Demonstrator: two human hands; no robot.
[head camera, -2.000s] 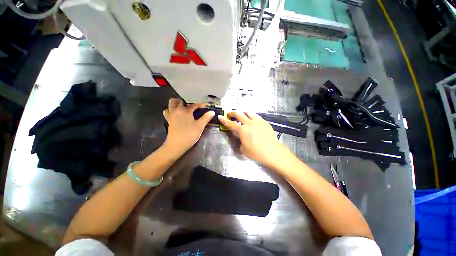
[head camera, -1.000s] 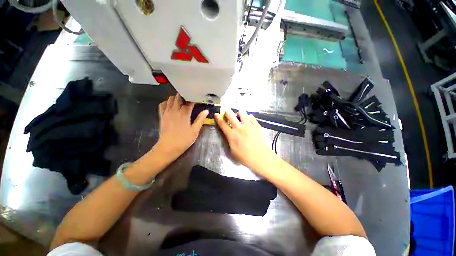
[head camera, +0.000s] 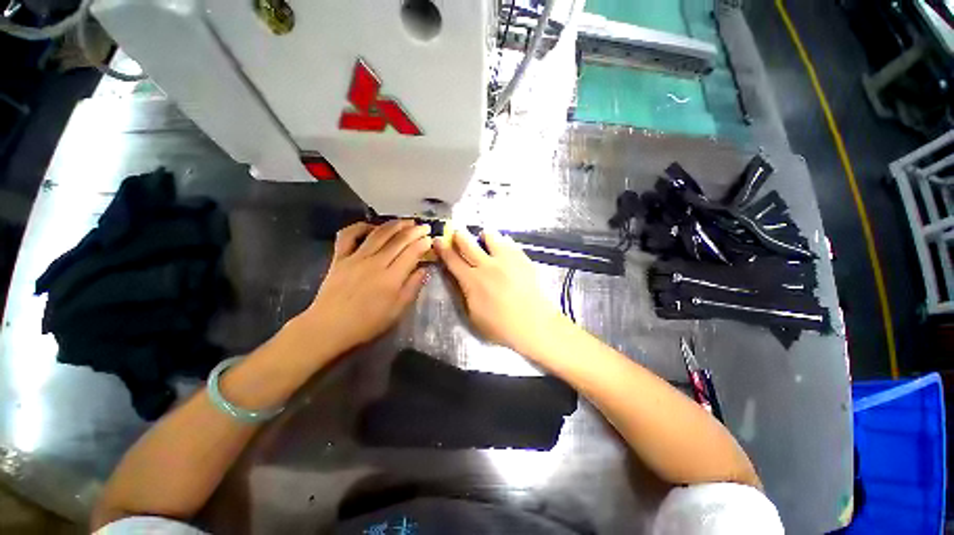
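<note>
A black zipper (head camera: 575, 254) with a thin white line lies to the right of the needle area, its left end under my right fingers. My left hand (head camera: 371, 274) presses black fabric down at the foot of the machine head (head camera: 303, 94). My right hand (head camera: 497, 289) holds the zipper end down beside it, the fingertips of both hands close together. A bit of the yellow plate (head camera: 430, 251) shows between them. The needle and clamp are hidden by the head and my fingers. A small stack of black fabric pieces (head camera: 471, 405) lies in front of me.
A black fabric heap (head camera: 131, 287) lies at the left of the table (head camera: 63, 408). At the right are a zipper pile (head camera: 743, 298), thread snips (head camera: 698, 378) and a loose black cord (head camera: 568, 296). A blue bin (head camera: 900, 449) stands beside the table.
My left hand has turned flatter, its fingers now reaching right to the yellow plate and its thumb lower. My right hand stays at the zipper end. The view has shifted slightly.
</note>
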